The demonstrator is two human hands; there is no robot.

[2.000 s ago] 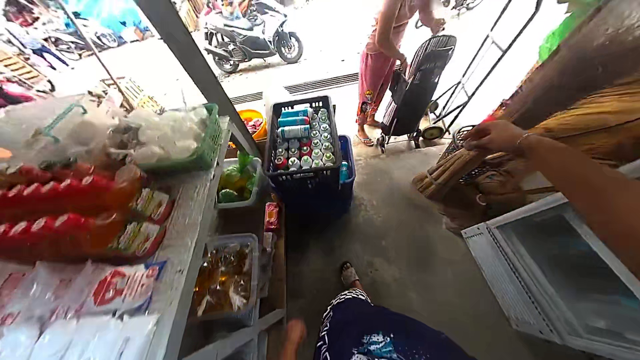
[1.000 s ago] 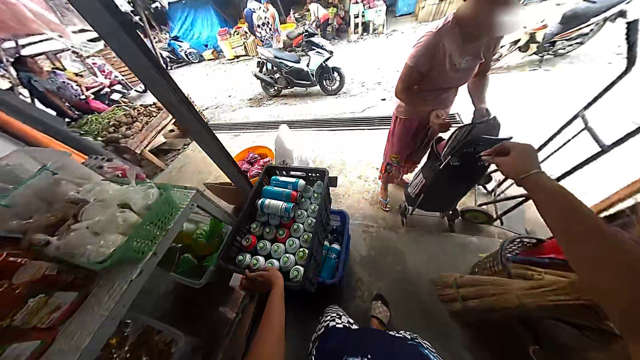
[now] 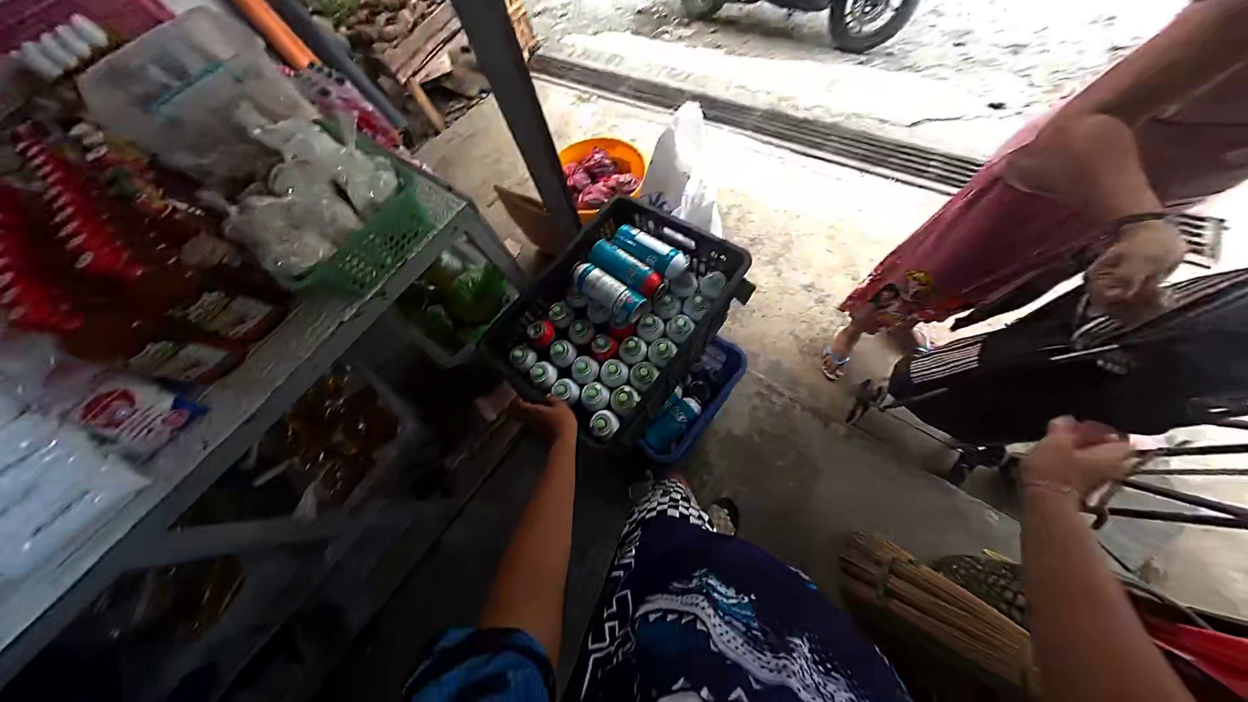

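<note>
My left hand [image 3: 548,417] rests at the near left edge of a black plastic crate [image 3: 717,255]; its fingertips are hidden against the rim. Upright canisters [image 3: 614,372] fill the crate, and several blue ones [image 3: 624,265] lie on top of them. Beneath it is a blue plastic basket [image 3: 733,359] with more canisters. My right hand [image 3: 1077,456] is at the right, beside a black wheeled trolley bag [image 3: 1053,375] and dark metal bars [image 3: 1185,487]. Its fingers are bent, and I cannot tell whether they grip anything. Another person's hand [image 3: 1136,268] is over the bag.
Shelving [image 3: 322,375] with a green basket [image 3: 390,234] and bagged goods stands on the left. An orange basin [image 3: 624,151], a white bag [image 3: 682,166] and a metal post [image 3: 517,107] are beyond the crate. Bundled sticks [image 3: 936,604] lie lower right. A person [image 3: 1033,205] stands at the right.
My left hand has stayed at the black crate's near left edge since a second ago. The view has swung down and closer to the crate. My right hand has moved lower beside the trolley bag.
</note>
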